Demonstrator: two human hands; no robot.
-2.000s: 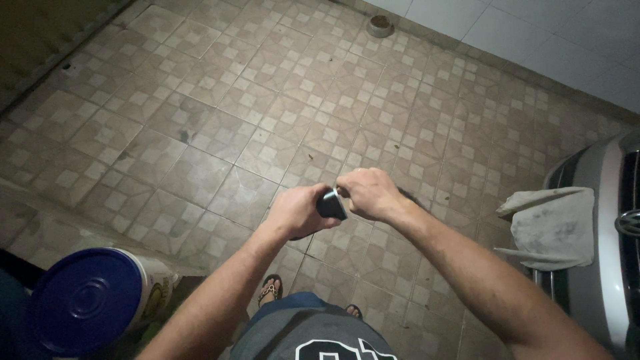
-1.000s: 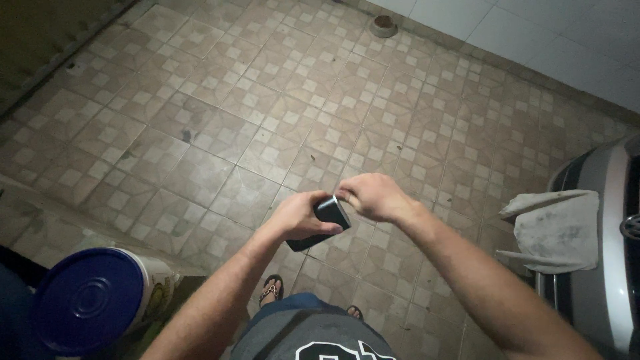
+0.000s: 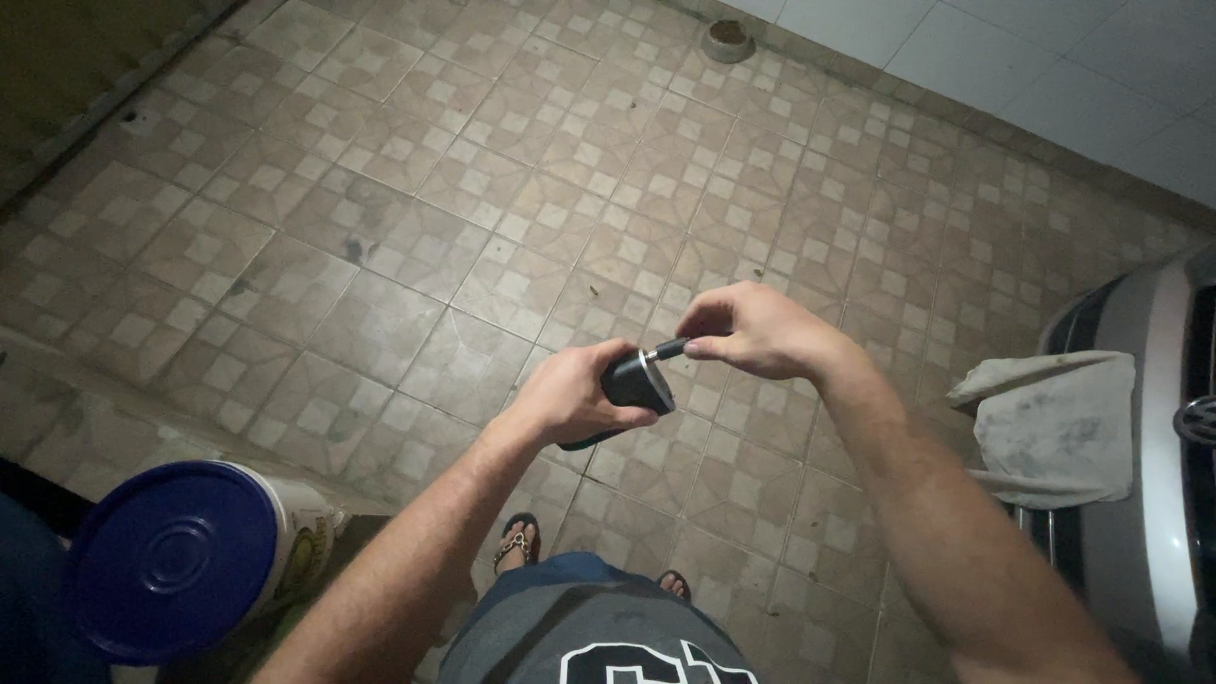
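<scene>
My left hand (image 3: pixel 579 394) is wrapped around a dark cylindrical or oval device (image 3: pixel 635 382) with a silver rim, tilted so that its end faces right. The rest of its body is partly hidden by my palm. Between the thumb and fingers of my right hand (image 3: pixel 750 332) is a small black plug or rod (image 3: pixel 672 348) with a metal tip. That tip meets the rim of the device at its upper edge; whether it goes inside cannot be told.
A white bucket with a blue lid (image 3: pixel 180 560) stands at the lower left. A car's front (image 3: pixel 1168 475) with a grey cloth (image 3: pixel 1059 427) hanging on it is at the right. A small bowl (image 3: pixel 728 42) sits by the tiled wall (image 3: pixel 997 57). My sandalled feet are below.
The black piece and its metal tip now show between my right fingers and the device. My right hand has moved slightly away from my left, which still holds the device.
</scene>
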